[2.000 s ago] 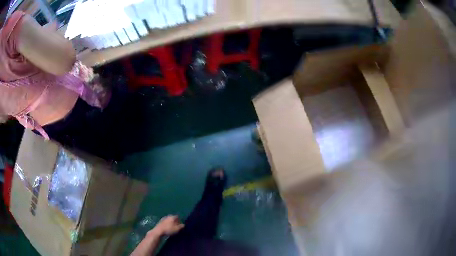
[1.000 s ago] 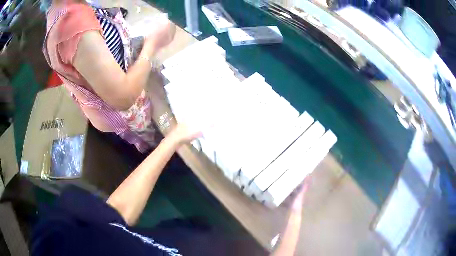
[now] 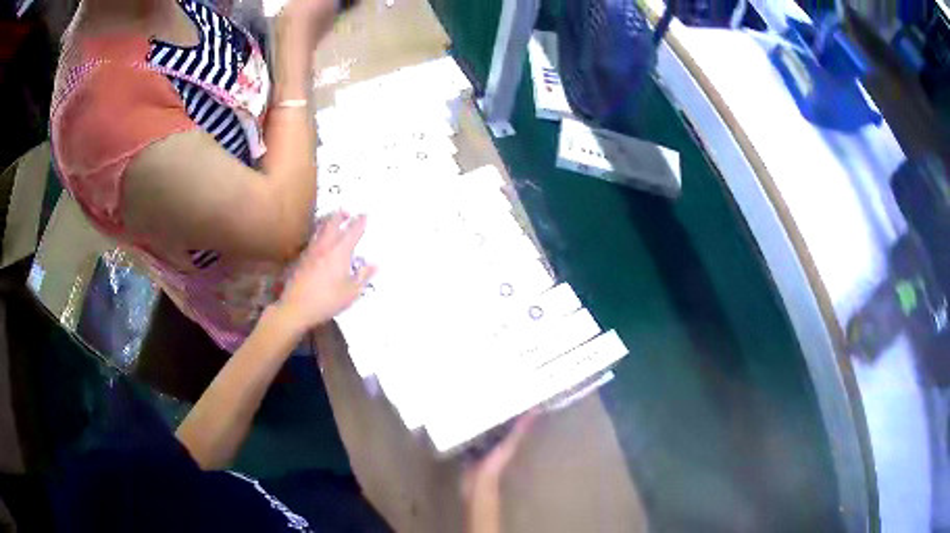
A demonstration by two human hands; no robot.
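White product boxes [image 3: 448,250] lie side by side in a long row on the cardboard-covered bench, with stepped edges and small round marks. My left hand [image 3: 328,273] lies with fingers spread on the left edge of the row, near its middle. My right hand [image 3: 498,458] is at the near end of the row, blurred, its fingers partly hidden under or behind the end box. I cannot tell how firmly it holds that box.
A coworker in an orange top and apron [image 3: 156,156] stands close on the left. A brown carton with shiny film [image 3: 71,265] is behind. Two white boxes [image 3: 620,156] lie beyond the bench near a post [image 3: 510,62]. A curved white line [image 3: 802,208] runs along the right.
My left hand has moved onto the side of the box row. The near end of the row now shows left of where it was, with its last boxes closer together. The coworker's arm is raised higher.
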